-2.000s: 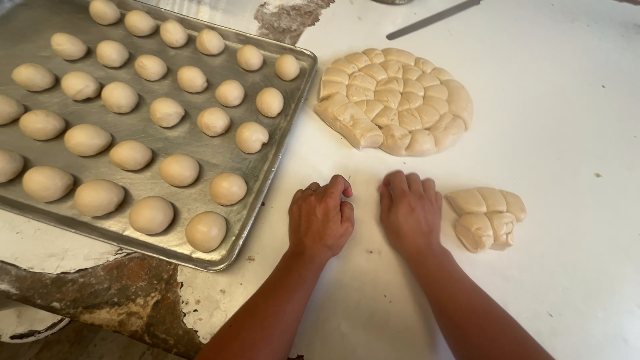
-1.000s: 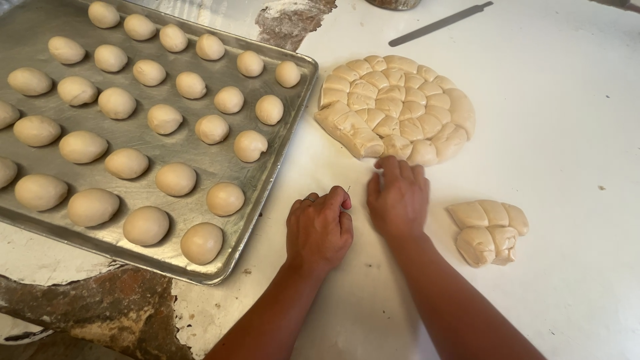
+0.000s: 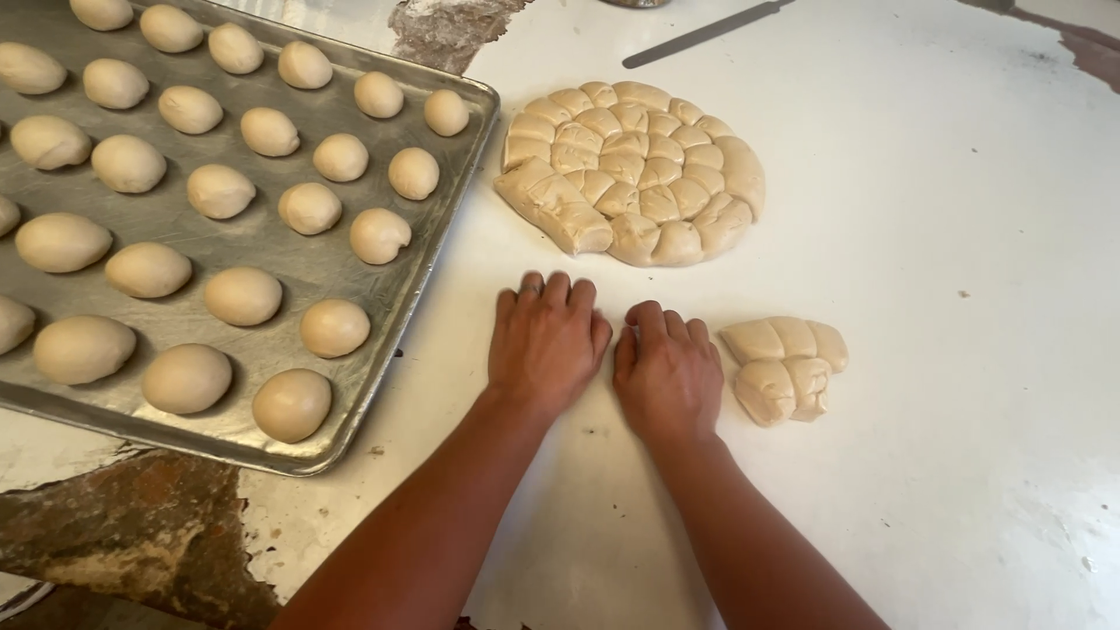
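Note:
My left hand (image 3: 547,346) lies palm down on the white tabletop, fingers curled over; whatever is beneath it is hidden. My right hand (image 3: 669,372) is cupped beside it in the same way, its underside also hidden. Just right of the right hand sits a small cluster of cut dough pieces (image 3: 792,341). Beyond both hands lies a large round slab of dough (image 3: 647,166), scored into many pieces. To the left, a metal sheet pan (image 3: 262,350) holds rows of smooth dough balls, one of them (image 3: 291,405) at its near right corner.
A flat grey metal blade (image 3: 700,37) lies behind the dough slab. Part of a round object (image 3: 637,3) shows at the top edge. The white tabletop (image 3: 945,367) has worn, broken patches at the lower left (image 3: 131,534) and behind the pan.
The left hand has turned from a closed, fist-like pose to palm down with its fingers forward. The right hand, close to the slab a second ago, is now farther from it.

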